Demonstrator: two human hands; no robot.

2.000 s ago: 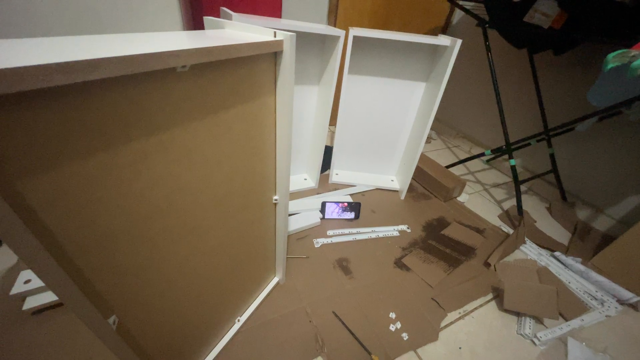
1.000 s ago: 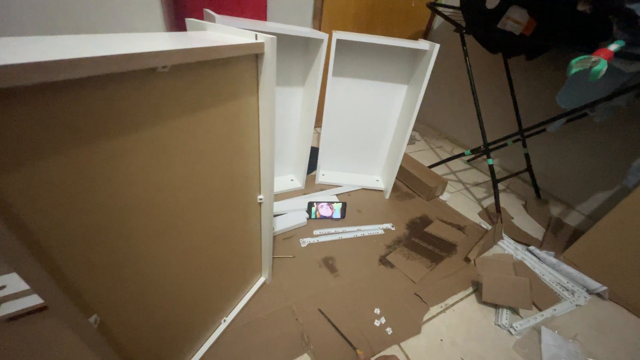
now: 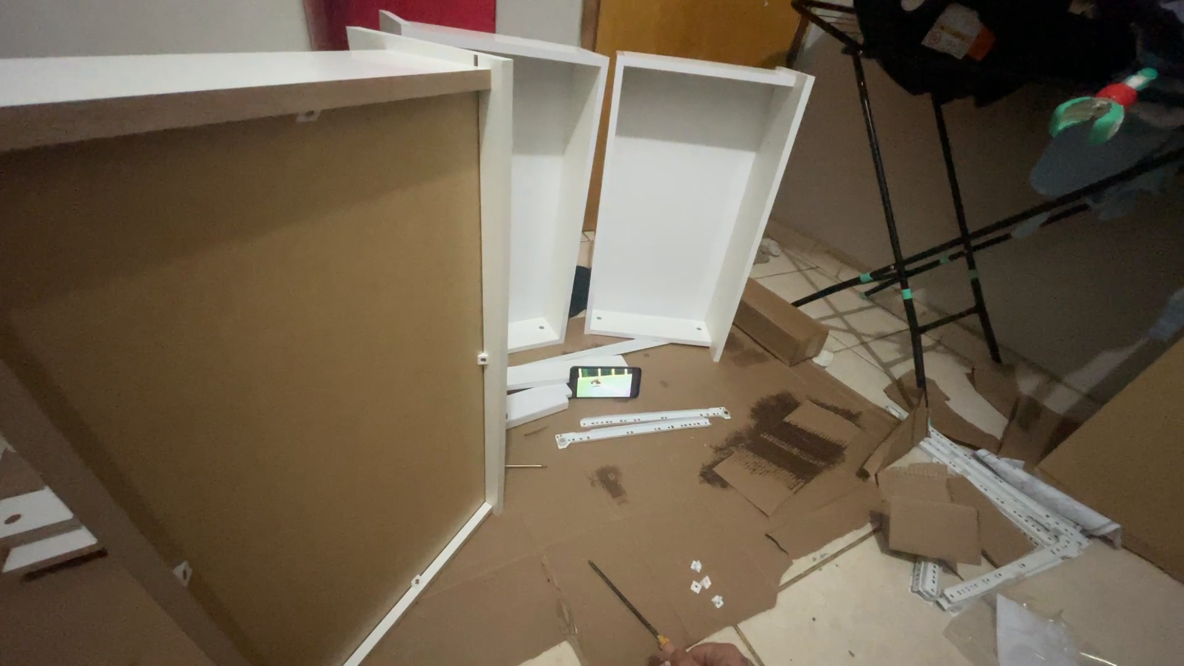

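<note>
The fingers of my right hand (image 3: 708, 655) show at the bottom edge, at the handle of a screwdriver (image 3: 627, 601) with a long dark shaft; whether they have closed on it is hidden by the frame edge. Small white plastic pieces (image 3: 706, 583) lie on the cardboard just beyond. My left hand is out of view. On the left stands a large white drawer or panel frame with a brown back board (image 3: 268, 370), small white clips along its edges. Two white metal drawer slides (image 3: 643, 427) lie mid-floor beside a lit phone (image 3: 605, 382).
Two white drawers (image 3: 680, 203) (image 3: 541, 194) stand on end at the back. White boards (image 3: 536, 404) lie by the phone. A black folding rack (image 3: 888, 203) stands at right, above cardboard scraps (image 3: 932, 529) and more metal slides (image 3: 1008, 569). Flattened cardboard (image 3: 647, 518) covers the floor.
The fingers of my right hand have come in at the bottom edge, at the screwdriver's handle; no hand shows in the earlier frames. The picture on the phone has changed.
</note>
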